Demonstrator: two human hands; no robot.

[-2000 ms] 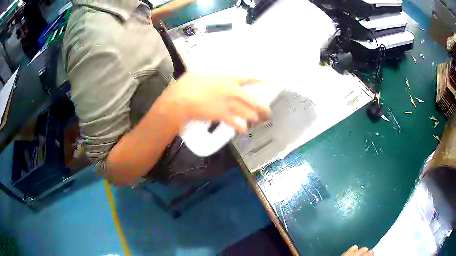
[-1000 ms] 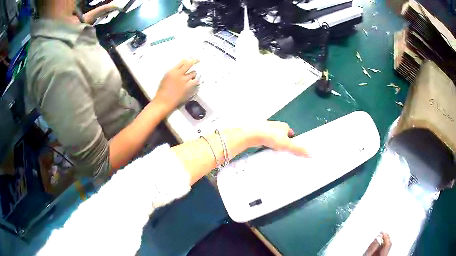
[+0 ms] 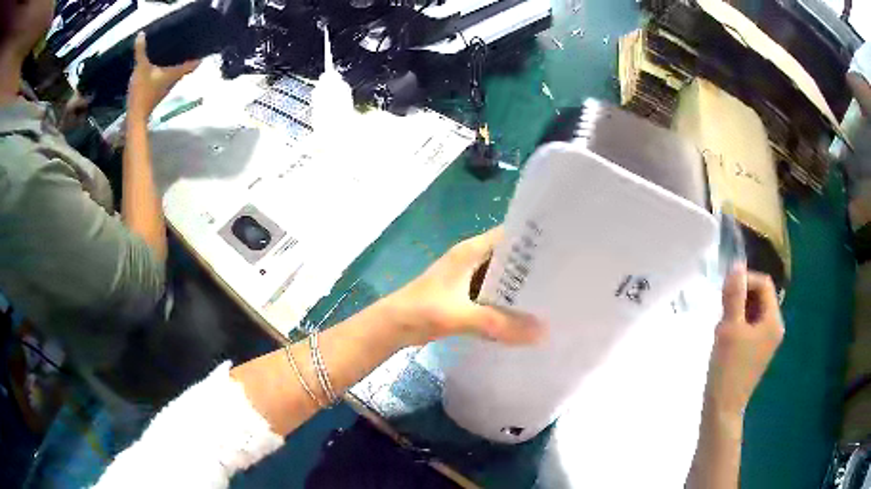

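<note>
My left hand [image 3: 468,301] grips a white housing [image 3: 592,277] by its left long side, thumb on the top. The housing is tilted, with printed marks on its face and a dark ribbed side at its upper end. My right hand [image 3: 750,329] is at the housing's right corner, its fingers pinching the thin shiny edge of a clear plastic bag [image 3: 731,239]. How far the bag reaches around the housing cannot be told. The bright white stack of poly bags [image 3: 630,430] lies below the housing and is partly hidden by it.
A brown cardboard sleeve [image 3: 740,158] with handwriting stands behind my right hand. Layered brown cardboard [image 3: 635,67] is at the far right. At left, a seated person [image 3: 67,220] holds a dark part over a printed mat [image 3: 215,205]. A white squeeze bottle [image 3: 331,100] and black cords stand beyond.
My left hand has carried the housing right and tilted it up over the bag stack. My right hand has risen from the stack to the housing's corner. The view has turned right.
</note>
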